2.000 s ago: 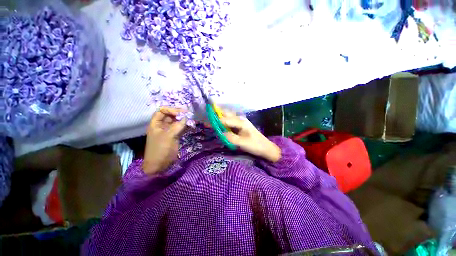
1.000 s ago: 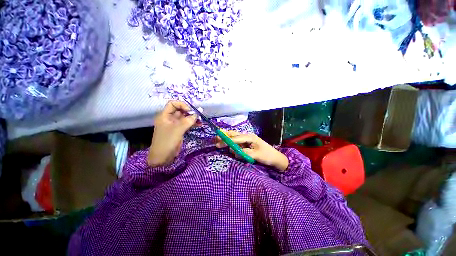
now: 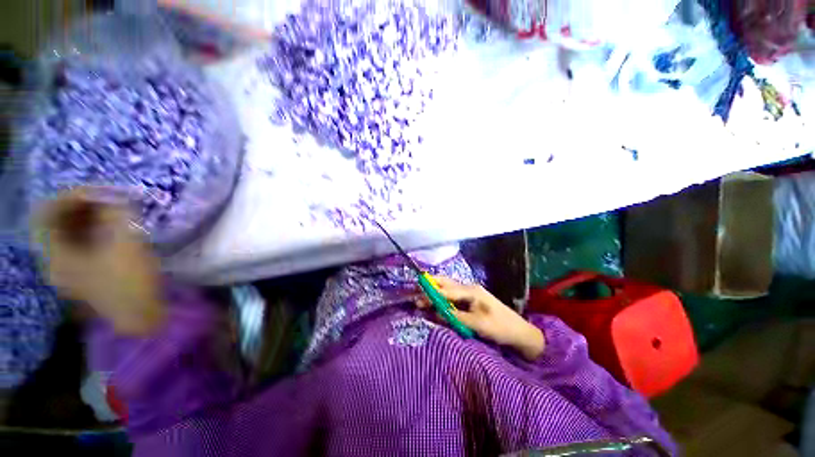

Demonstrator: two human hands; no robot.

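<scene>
My right hand (image 3: 487, 314) holds the scissors (image 3: 446, 306) by their green and yellow handles above my lap, the dark blades pointing up and left toward the table edge. My left hand (image 3: 100, 259) is blurred, at the far left, in front of the lower part of the clear plastic bag of purple pieces (image 3: 134, 134). Whether its fingers hold a piece cannot be told. A loose pile of purple-and-white looped pieces (image 3: 357, 71) lies on the white table cover (image 3: 500, 192). Small pale scraps (image 3: 344, 217) lie near the table edge.
A second purple bulk (image 3: 27, 308) is at the far left below the bag. A red plastic stool (image 3: 652, 344) stands at the right, with a cardboard box (image 3: 743, 236) beyond it. White bags (image 3: 661, 67) lie at the table's far right. Patterned cloth (image 3: 344, 303) covers my lap.
My left hand has moved from beside the scissor tips out to the far left by the bag. My right hand still holds the scissors over my lap. The view has shifted.
</scene>
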